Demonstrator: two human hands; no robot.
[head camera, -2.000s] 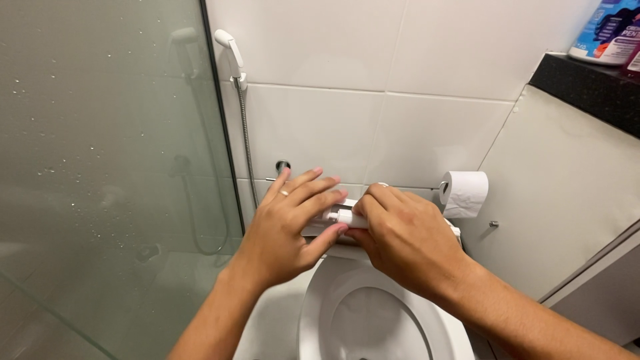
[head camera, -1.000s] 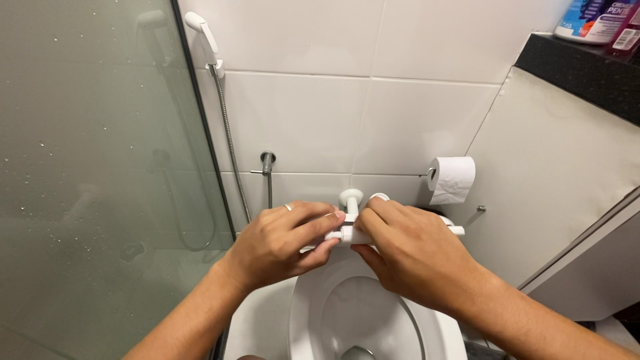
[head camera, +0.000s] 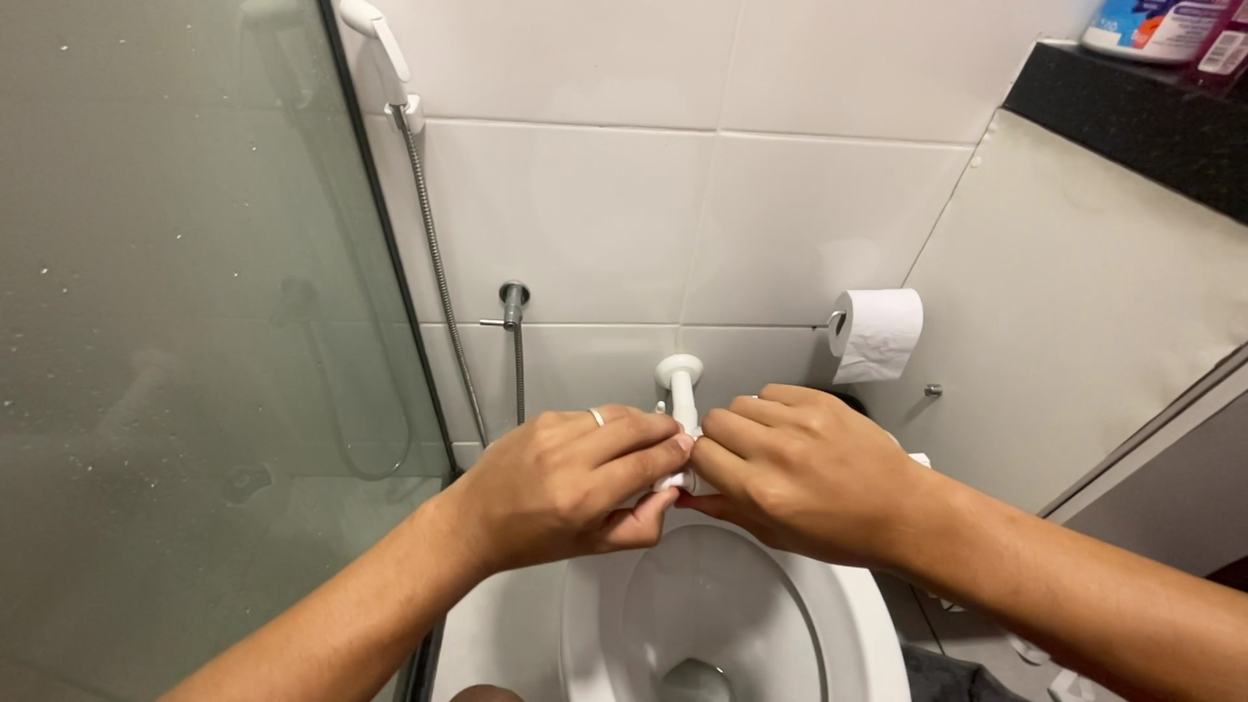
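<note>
Above the back of a white toilet bowl (head camera: 721, 614), both hands meet at a small white plastic part (head camera: 676, 482). My left hand (head camera: 575, 480), with a ring on one finger, pinches its left end between thumb and fingertips. From the right, my right hand (head camera: 799, 473) closes around the same part and hides most of it. What may be its far end shows white beyond the right wrist. Just behind the fingertips, a white pipe (head camera: 682, 395) comes out of a round flange on the tiled wall; whether the part touches it cannot be told.
A glass shower panel (head camera: 214, 341) stands at left. On the wall are a white hand sprayer (head camera: 378, 44) with a metal hose and a metal valve (head camera: 513, 304). A toilet paper roll (head camera: 877, 331) hangs at right, below a dark stone counter (head camera: 1131, 117) with bottles. Dark cloth (head camera: 955, 678) lies low right.
The left fingers, spread two seconds ago, have closed on the small white part. Both hands are now close together, and the wall pipe behind them shows more plainly.
</note>
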